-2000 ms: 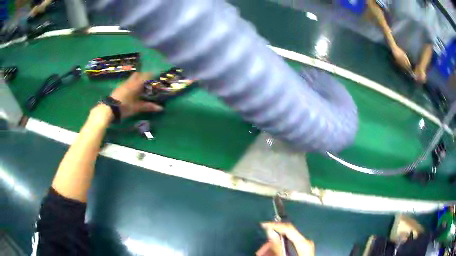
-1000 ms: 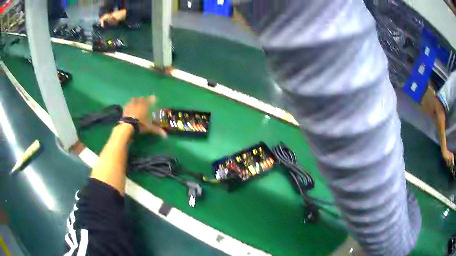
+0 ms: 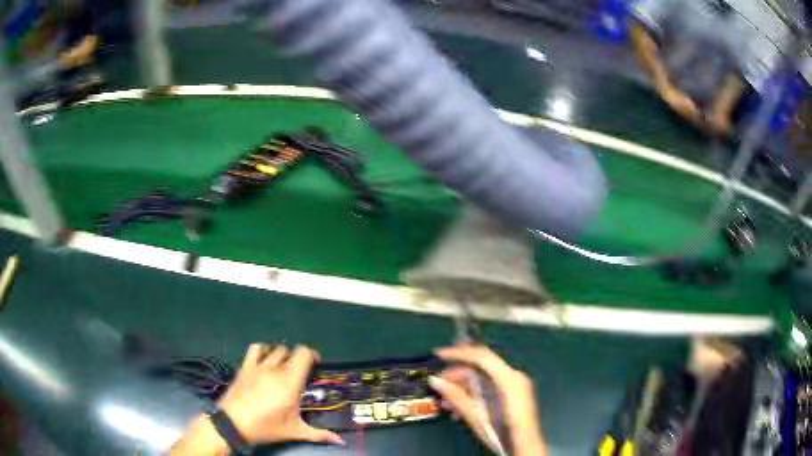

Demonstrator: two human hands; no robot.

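Observation:
A long dark circuit board assembly (image 3: pixel 378 392) with yellow, white and orange parts lies on the dark green bench mat in front of me. My left hand (image 3: pixel 273 396) grips its left end, thumb along the near edge. My right hand (image 3: pixel 490 392) holds a thin pen-like tool, likely the soldering iron (image 3: pixel 485 396), and its fingers touch the board's right end. The image is blurred and the tool's tip is unclear. A black cord bundle (image 3: pixel 198 372) lies left of the board, partly behind my left hand.
A grey hood (image 3: pixel 481 263) on a fat ribbed hose (image 3: pixel 454 125) hangs beyond the board. Another board with cords (image 3: pixel 263 166) lies on the green belt (image 3: pixel 294 227), edged by a white rail (image 3: pixel 338 287). Yellow-handled pliers (image 3: pixel 616 445) lie right. A person's arms (image 3: pixel 681 98) show opposite.
My left hand has come back from the belt to the bench and now holds a board there. My right hand with its tool is in view again. The camera view has swung.

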